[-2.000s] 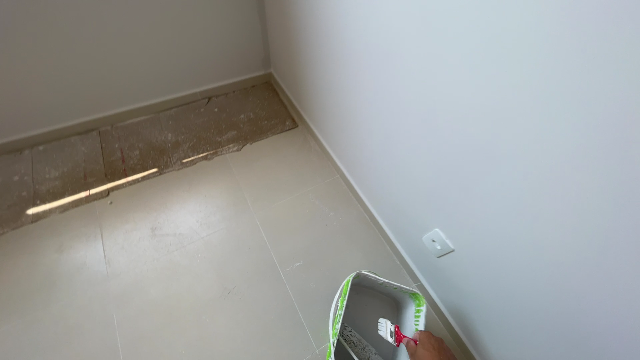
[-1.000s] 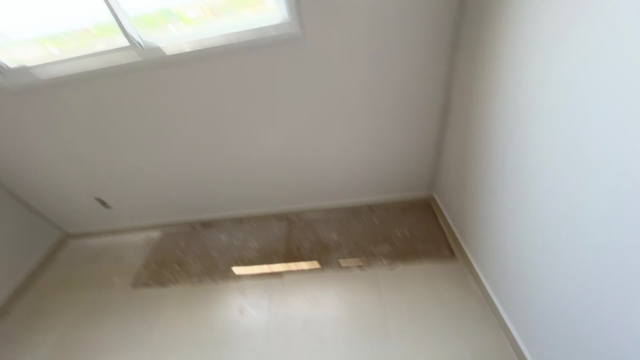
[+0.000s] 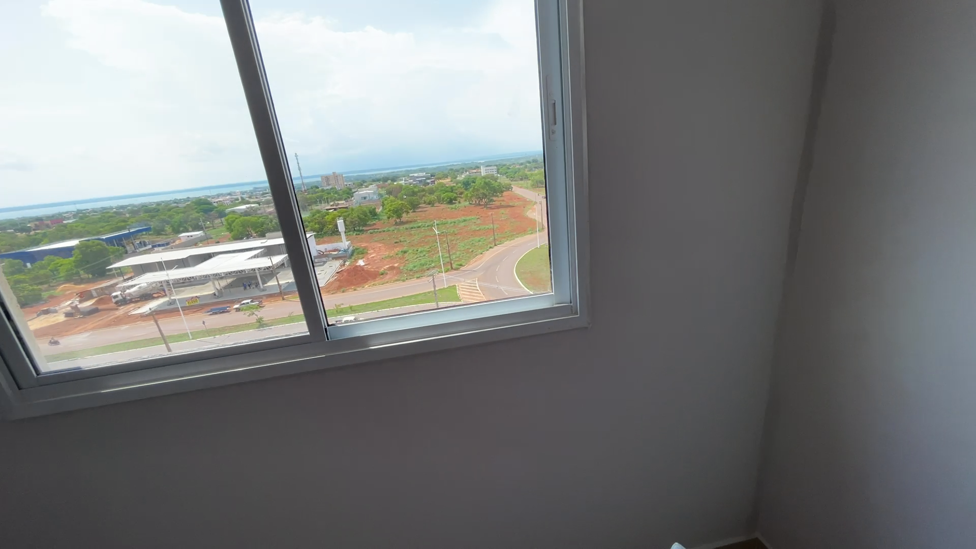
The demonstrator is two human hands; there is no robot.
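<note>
Neither my left hand nor my right hand shows in the head view. A closed sliding window with a white metal frame fills the upper left, its upright bar leaning a little. Around and below it is a plain painted wall. At the bottom edge, right of the middle, the tip of a small white object peeks in; too little of it shows to tell what it is.
A second wall meets the window wall in a corner on the right. A small bit of floor edge shows at the bottom of that corner. Outside lie a road, trees and low buildings.
The view has swung up from the floor to the window. The hand, the paint tray and the brush with bristles and red handle, in view two seconds ago, are out of sight.
</note>
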